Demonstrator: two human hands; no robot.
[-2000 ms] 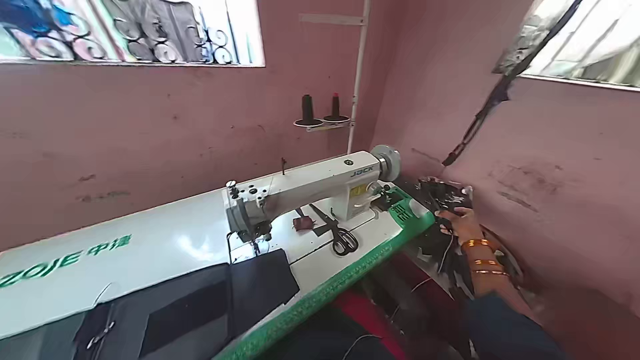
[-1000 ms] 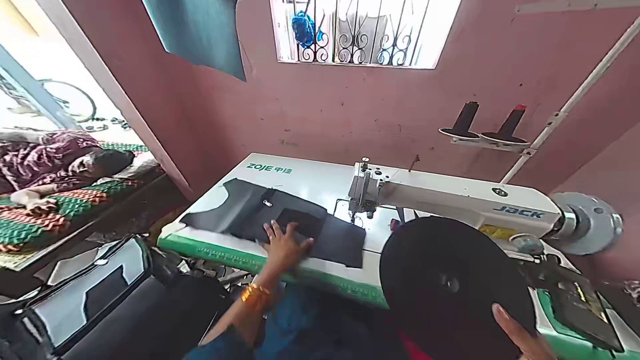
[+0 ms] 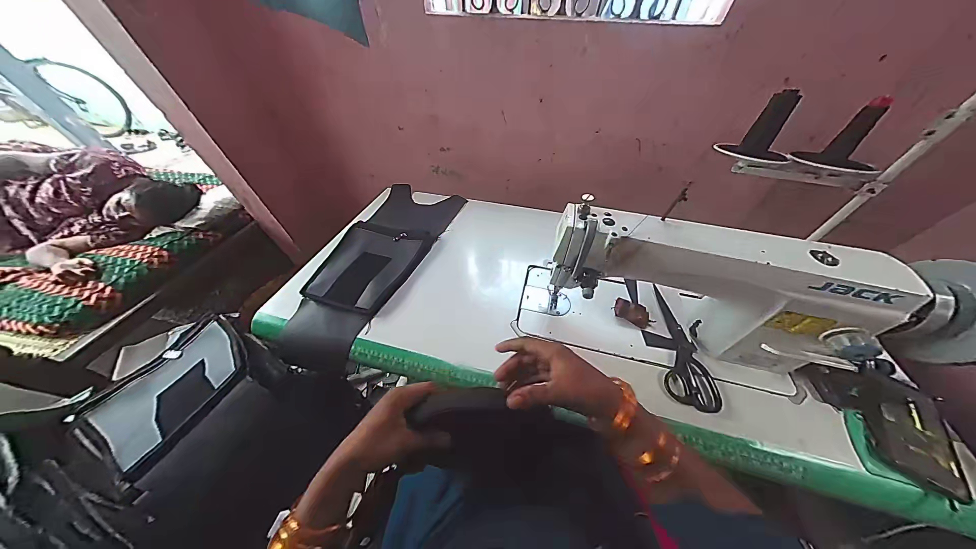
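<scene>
My left hand [image 3: 396, 431] grips the left edge of a dark fabric piece [image 3: 511, 442] at the table's front edge, above my lap. At its right top edge is my right hand [image 3: 553, 377], fingers partly curled; whether it grips the piece cannot be made out. Beyond my hands stands a white Jack sewing machine [image 3: 709, 267], its needle area [image 3: 554, 301] bare of cloth. Black-handled scissors [image 3: 690, 377] and a small reddish-brown object [image 3: 631, 313] lie on the machine bed. A dark panel with a pocket [image 3: 370, 267] lies at the table's left end, its lower part hanging over the edge.
Two dark thread cones [image 3: 772, 122] stand on a holder at the right. Dark sewn pieces with grey panels [image 3: 164, 404] are heaped at lower left. A person [image 3: 99, 198] lies on a woven mat beyond the doorway. A dark tray [image 3: 907, 427] sits at the table's right end.
The dark panel has moved left along the table. My left hand has left it and now holds the dark piece, which was upright before the machine and is now lower, over my lap.
</scene>
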